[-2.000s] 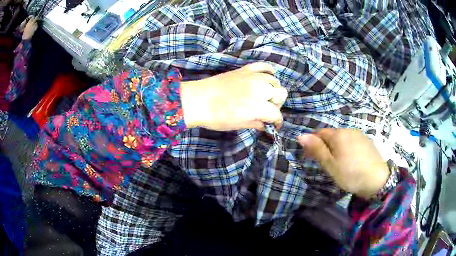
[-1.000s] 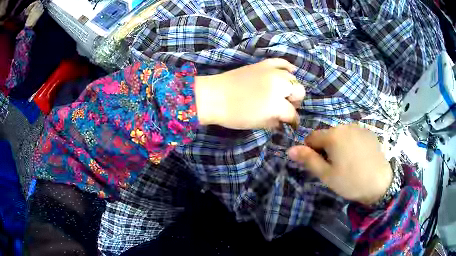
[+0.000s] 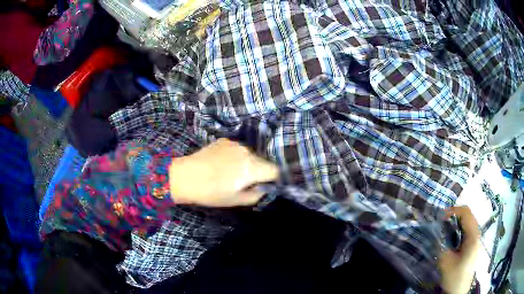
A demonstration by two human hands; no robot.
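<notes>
A plaid garment (image 3: pixel 270 54) in dark brown, white and light blue checks lies bunched across the table and spills over the lap. My left hand (image 3: pixel 227 175) is at the centre left, closed on the near edge of the garment. My right hand (image 3: pixel 462 250) is at the lower right, partly blurred, closed on another part of that edge. A narrow strip of the plaid cloth is stretched between my hands and is blurred. A small plaid end hangs below it. The fingertips of my right hand are partly hidden by cloth.
The white sewing machine head (image 3: pixel 508 126) is at the right edge, partly cut off. The white table (image 3: pixel 488 186) shows beside it. Yellow-brown shiny film (image 3: pixel 192 20) is at the upper left. A blue plastic edge (image 3: pixel 57 175), a red item (image 3: pixel 86 74) and another person's floral sleeve (image 3: pixel 64 34) are at left.
My hands have moved apart, the left toward the lower left and the right toward the lower right. The cloth edge is now stretched between them, and the garment has spread and shifted.
</notes>
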